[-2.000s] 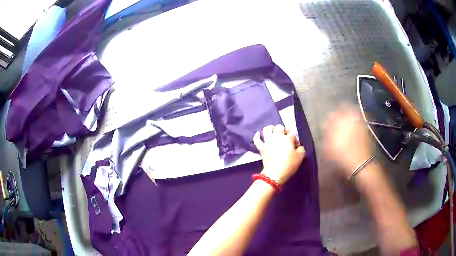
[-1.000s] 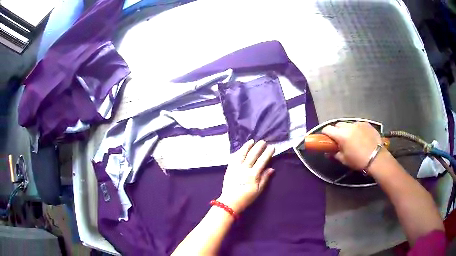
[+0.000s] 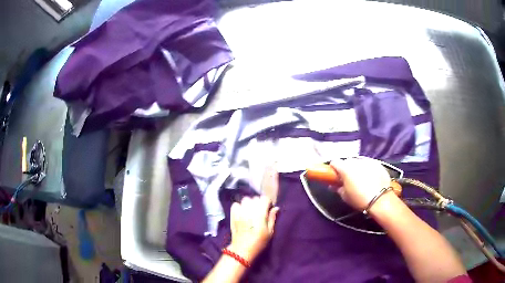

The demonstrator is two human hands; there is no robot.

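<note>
The purple garment piece [image 3: 326,237] lies spread in front of me, with white bands [image 3: 332,120] across it and bunched pale cloth at its left. A purple patch pocket [image 3: 384,122] lies at its upper right. My right hand [image 3: 361,185] is closed round the orange handle of the steam iron [image 3: 346,213], which rests on the purple cloth just below the white band, its tip pointing left. My left hand [image 3: 250,221] is on the garment left of the iron, at the edge of the bunched pale cloth; its fingers are partly blurred, and whether they pinch the cloth cannot be told.
A pile of purple and pale cloth [image 3: 133,66] hangs over the pressing table's [image 3: 128,221] far left edge. Brown and blue hose and cord [image 3: 462,213] trail right from the iron. Another iron [image 3: 36,160] rests on a grey table at left. A small dark label [image 3: 184,197] shows near the garment's left edge.
My right hand has taken hold of the iron and brought it left onto the garment. My left hand has moved left from the pocket to the bunched cloth. The view has shifted left.
</note>
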